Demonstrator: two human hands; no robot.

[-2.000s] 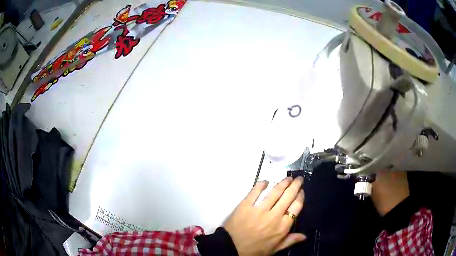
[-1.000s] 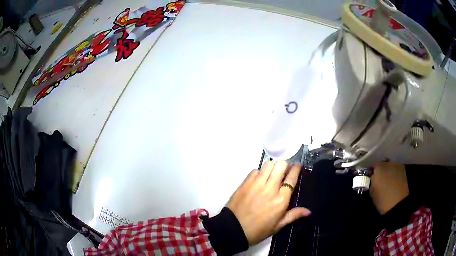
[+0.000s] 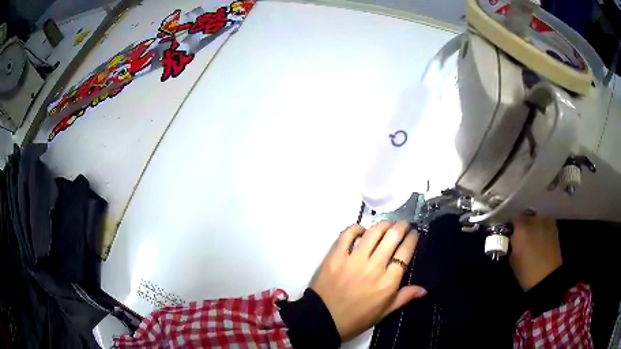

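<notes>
A black garment piece (image 3: 459, 293) with pale stitch lines lies under the sewing machine head (image 3: 504, 129) and hangs toward the wearer. My left hand (image 3: 368, 272), with a ring, lies flat on the cloth's left edge, its fingertips just left of the presser foot (image 3: 423, 217). It grips nothing visible. My right hand (image 3: 534, 252) is behind the thread tension knob (image 3: 496, 244), at the cloth's right side. Its fingers are hidden by the machine head. The needle cannot be made out clearly.
A dark cloth heap (image 3: 51, 272) hangs at the table's left edge. The white table (image 3: 259, 136) bears a red-and-yellow graphic (image 3: 122, 65). A tape roll (image 3: 531, 54) sits on the machine head. Part of another machine (image 3: 15, 82) shows at far left.
Over two seconds, a small black piece at my left fingertips has gone from sight, and a pale stitch line now shows beside that hand. Since one second ago, little has moved.
</notes>
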